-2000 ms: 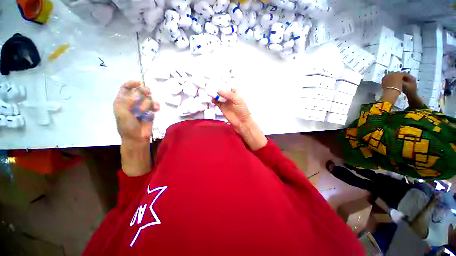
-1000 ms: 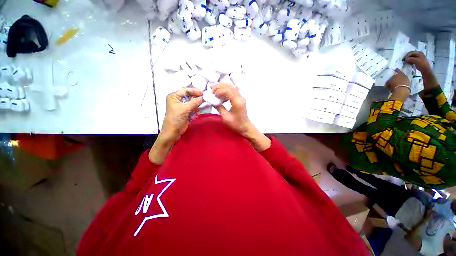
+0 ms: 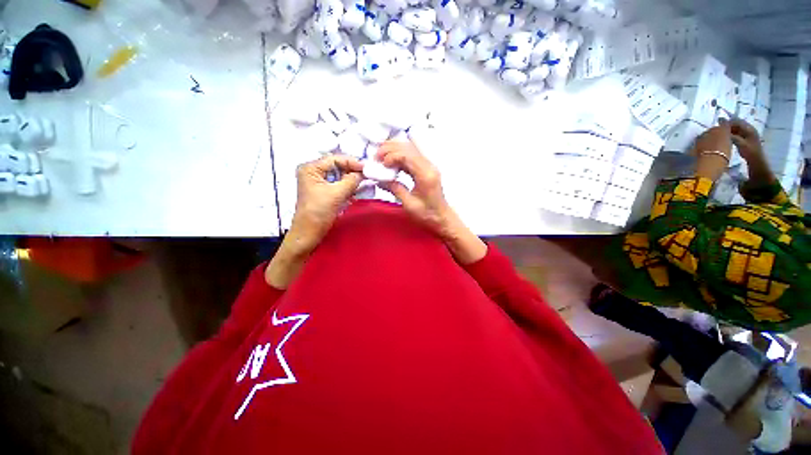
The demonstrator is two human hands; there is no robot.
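Observation:
A small white unit is held between my two hands, just above the tabletop near its front edge. My right hand grips it with thumb and fingers from the right. My left hand touches its left side with closed fingertips; any small piece in them is too small to tell. Several loose white units lie just ahead of my hands. A large heap of white units with blue marks lies beyond them.
The white tabletop has a dark seam. A black curved object, a yellow strip, white units in rows and a cross-shaped piece lie left. White cartons stand right, beside another worker's hands.
My hands came together on a white unit after being apart two seconds ago; since one second ago they have barely moved. The neighbouring worker's hands have moved closer together.

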